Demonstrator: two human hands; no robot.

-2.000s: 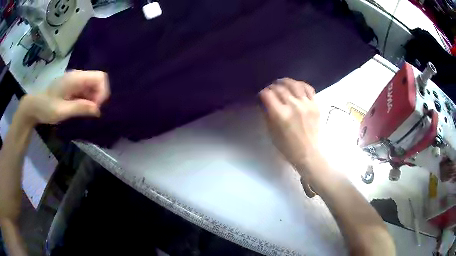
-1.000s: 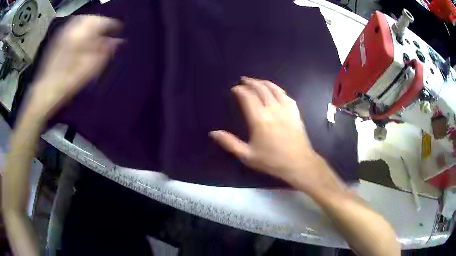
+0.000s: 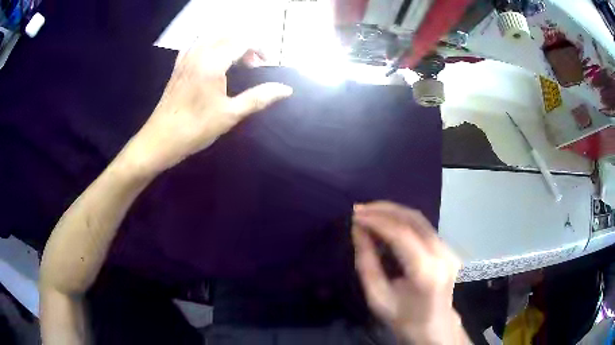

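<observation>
A dark purple fabric panel (image 3: pixel 290 195) lies over the table and hangs at the front edge. Its far edge is beside the bright lamp, under the machine head. My left hand (image 3: pixel 202 98) rests at this far edge, left of the needle area, thumb and fingers apart. My right hand (image 3: pixel 408 269) is over the near right part of the panel, slightly blurred, fingertips close together; whether they pinch the cloth is unclear. The red-and-white sewing machine head (image 3: pixel 431 30) is at the top. Glare hides the presser foot.
A pointed tool with a white handle (image 3: pixel 541 162) lies right of the needle area. The bed cover plate (image 3: pixel 502 101) has a jagged dark patch. A ribbed cream knob (image 3: pixel 428 92) hangs under the head. A ruler strip (image 3: pixel 519 264) runs along the front edge.
The panel's edge is now beside the lamp. My left hand has moved right to that edge; my right hand has moved nearer to me, its fingers drawn together. The view has shifted closer to the machine.
</observation>
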